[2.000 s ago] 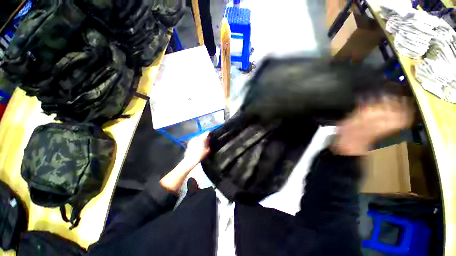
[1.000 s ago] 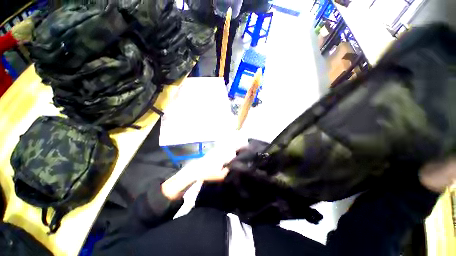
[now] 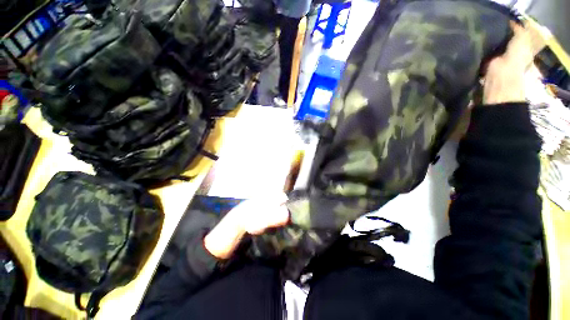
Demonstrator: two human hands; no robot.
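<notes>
A camouflage backpack (image 3: pixel 390 106) is held up in front of me, slanting from my lap to the upper right, with its camouflage side showing. My left hand (image 3: pixel 259 219) grips its lower left end near my lap. My right hand (image 3: pixel 509 65) holds its upper right end; some fingers are hidden by the fabric. Thin black straps (image 3: pixel 378 231) dangle beneath the backpack. The opening of the backpack cannot be made out.
Stacked camouflage backpacks (image 3: pixel 119 94) stand on the pale yellow table (image 3: pixel 178 215) at left, with a single camouflage backpack (image 3: pixel 87 228) nearer me. A white-topped stand (image 3: pixel 250 150) and blue stool (image 3: pixel 320 90) are ahead. Pale cloth pieces (image 3: pixel 553 137) lie at right.
The held backpack was blurred and darker, then swung right; now it is stretched upright and slanting, with more camouflage showing. My right hand has moved up. My left hand remains at the lower end.
</notes>
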